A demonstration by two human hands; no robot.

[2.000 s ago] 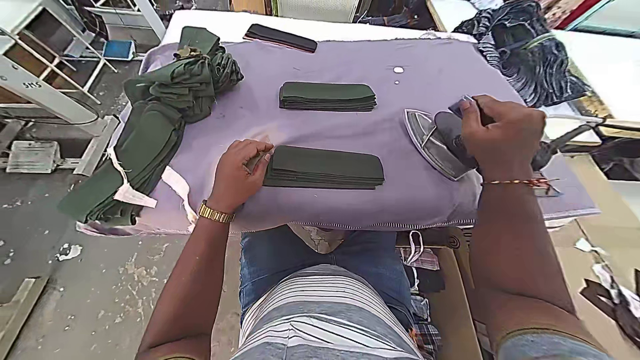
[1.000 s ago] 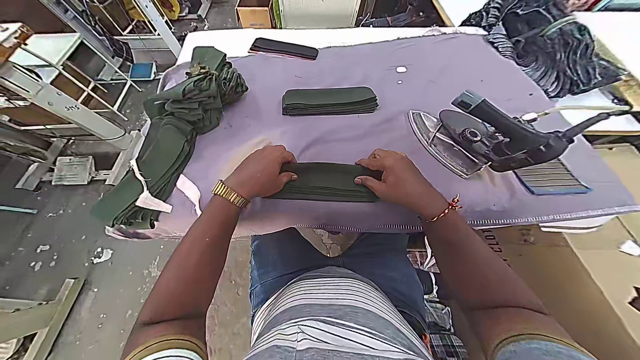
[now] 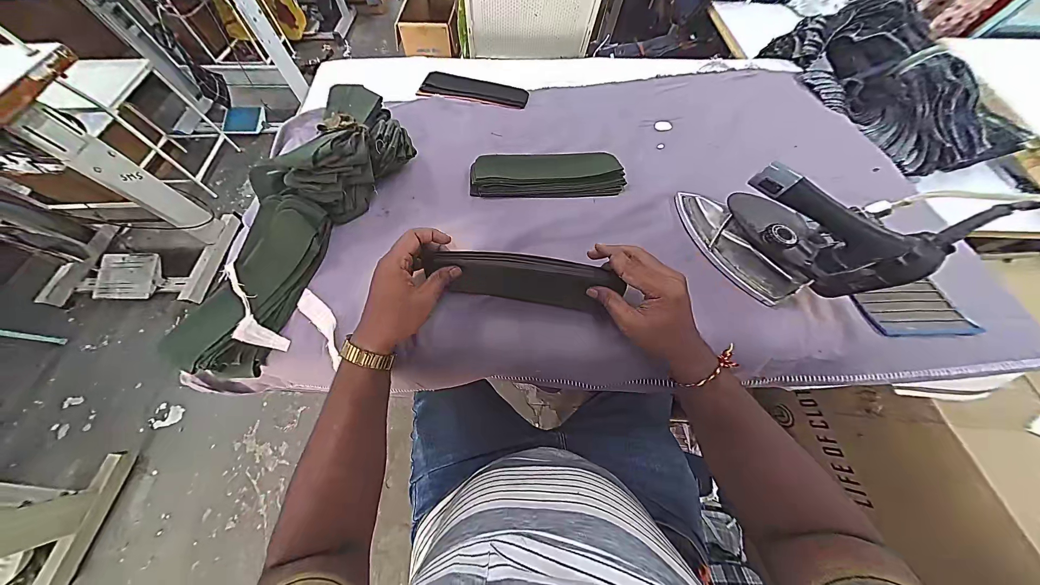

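Between my two hands is a stack of dark green fabric strips (image 3: 520, 280), tilted up with its edges showing on top. My left hand (image 3: 406, 284) grips its left end and my right hand (image 3: 646, 296) its right end, thumbs on the near face. Beyond it, a second stack of green fabric strips (image 3: 546, 175) lies flat on the purple cloth (image 3: 504, 345). To the right, an electric iron (image 3: 812, 236) rests on the cloth, partly over a blue-edged striped pad (image 3: 918, 309). A bunched bundle of green fabric (image 3: 284, 236) lies at the left, with white strips on it.
A black folded strip stack (image 3: 473, 89) lies near the table's far edge. A pile of dark patterned fabric (image 3: 902, 89) is at the back right. A cardboard box (image 3: 886, 463) stands below the table at the right. Metal-framed stands (image 3: 138, 171) are at the left.
My right hand held the iron's handle two seconds ago; it let go and took the stack's right end. The stack, flat on the cloth before, is now tilted up between both hands.
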